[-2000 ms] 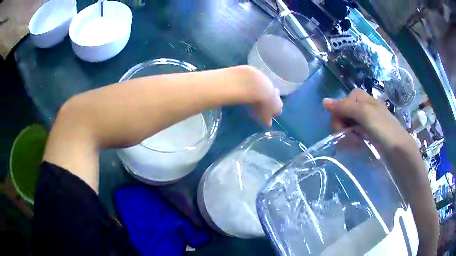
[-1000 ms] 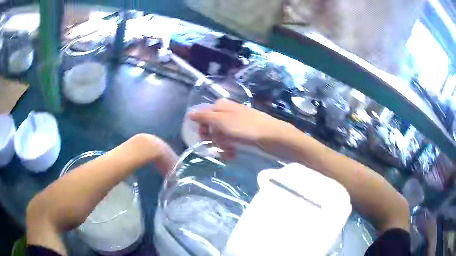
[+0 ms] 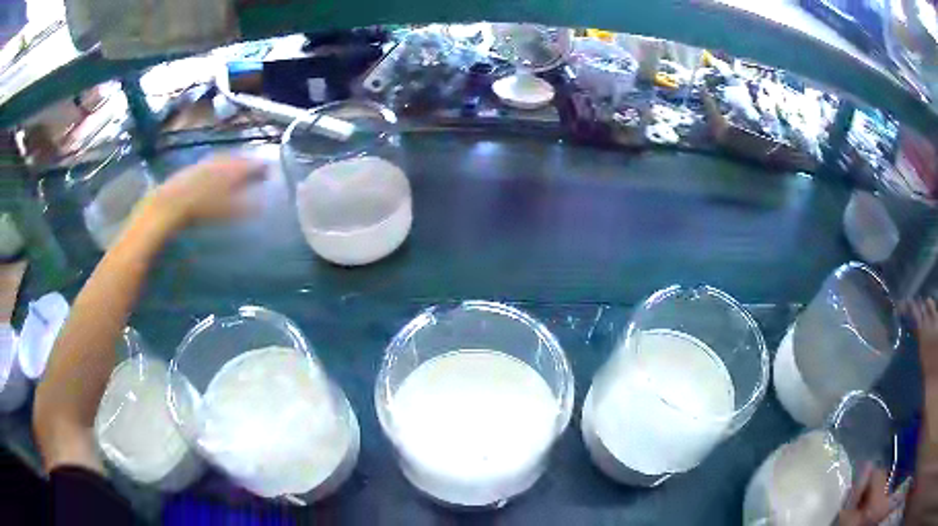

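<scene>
My left hand [image 3: 211, 190] is raised at the back left of the bench, blurred, its fingers stretched out with nothing visible in them. My right hand is not in view. Clear-walled tanks with white lower parts stand in a near row: one at centre [image 3: 475, 421], one at left centre [image 3: 273, 421] and one at right centre [image 3: 663, 401]. Another tank [image 3: 144, 421] is beside my left forearm. A tank [image 3: 355, 211] stands farther back, to the right of my left hand. None is seen held by me.
Another person's hand [image 3: 874, 498] touches a tank [image 3: 802, 483] at lower right; a second hand [image 3: 921, 313] shows at the right edge. Small white bowls are at far left [image 3: 43, 334]. Parts clutter [image 3: 710, 98] lines the back under a green shelf beam [image 3: 463, 19]. Blue cloth [image 3: 221, 511] shows below.
The view has swung and now shows the whole row. The tilted tank between my hands is no longer held up. My right arm has left view; my left hand has reached back left.
</scene>
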